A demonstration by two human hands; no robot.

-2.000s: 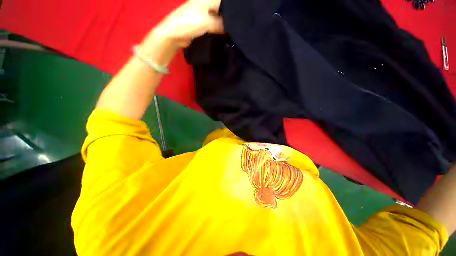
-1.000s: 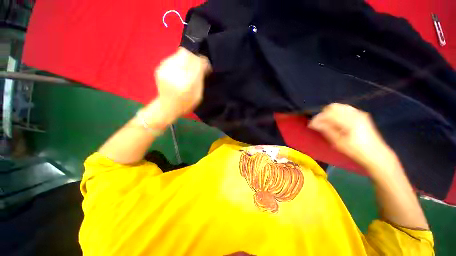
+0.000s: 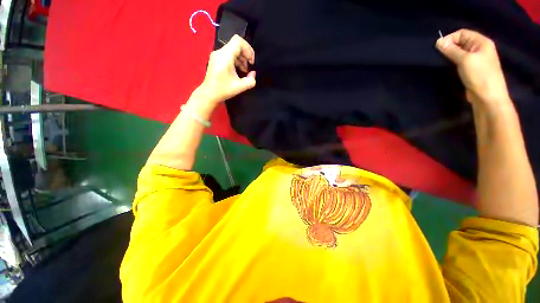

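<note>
A dark coat (image 3: 331,77) lies across the red-covered table, its collar end at the left beside a dark hanger end with a pale hook (image 3: 201,18). My left hand (image 3: 234,68) is at the coat's collar end, fingers curled and thumb apart, with nothing visible held. My right hand (image 3: 473,59) is raised over the coat at the right. Its thumb and forefinger pinch a thin pale sliver that looks like a needle (image 3: 440,35). No thread can be made out clearly. No button can be made out on the coat.
The red table cloth (image 3: 118,59) shows left of the coat and in a gap (image 3: 391,154) near my body. Green floor (image 3: 130,142) lies beyond the table's near edge. A pale rail (image 3: 53,109) and metal equipment stand at the far left.
My right hand has moved up and right over the coat from the near gap. My left hand has moved slightly up and right, its fingers now parted. The snips at the right are no longer visible.
</note>
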